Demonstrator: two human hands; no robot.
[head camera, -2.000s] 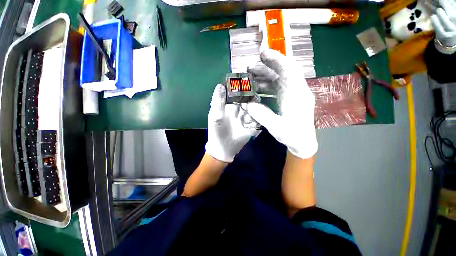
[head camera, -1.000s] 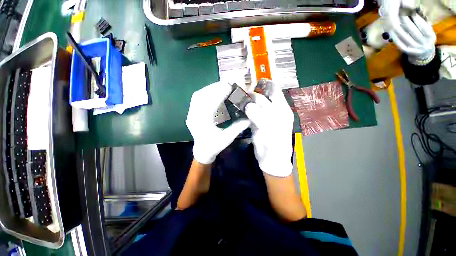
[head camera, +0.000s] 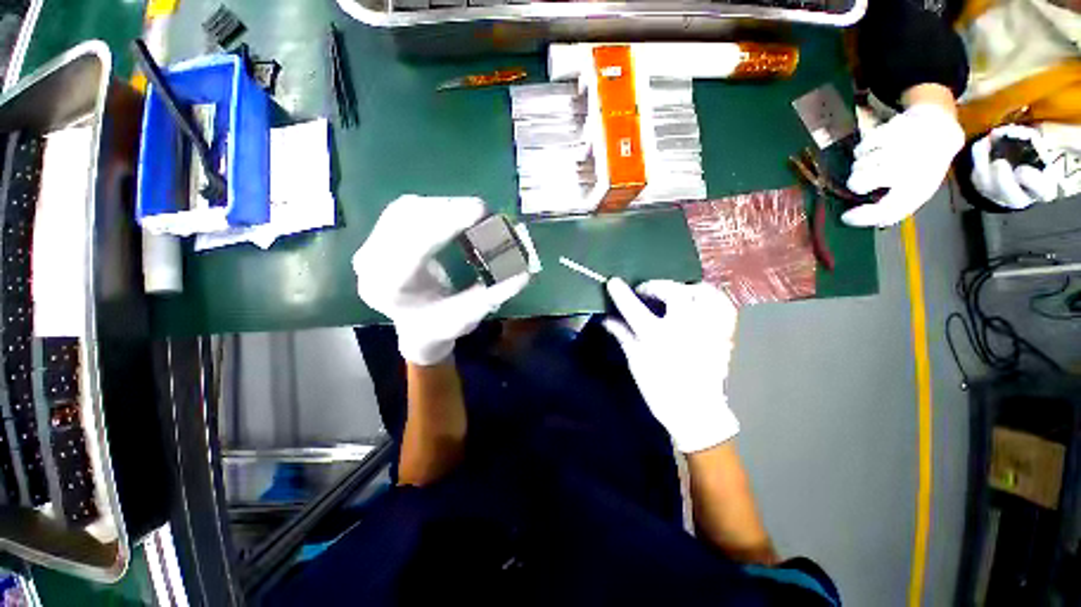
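Note:
My left hand (head camera: 424, 270), in a white glove, holds a dark grey block-shaped electrical unit (head camera: 496, 247) between thumb and fingers, just above the bench's front edge. A pale plate-like edge shows along the unit's right side. My right hand (head camera: 676, 344), also gloved, is to the right and apart from the unit. It grips a thin hand tool (head camera: 584, 270) whose pale, slim tip points up and left towards the unit. The tool's rear part is hidden by the fingers.
Pale strips (head camera: 549, 148) lie beneath an orange-and-white box (head camera: 619, 131). A reddish sheet (head camera: 755, 246) and red-handled pliers (head camera: 820, 213) are at right, with another worker's gloved hand (head camera: 907, 164) at the pliers. A blue bin (head camera: 243, 148) and metal tray (head camera: 113, 391) stand left.
My hands have moved apart. The left has gone left with the unit; the right has moved down and right and now shows the thin tool. The other worker's hand has come to the pliers.

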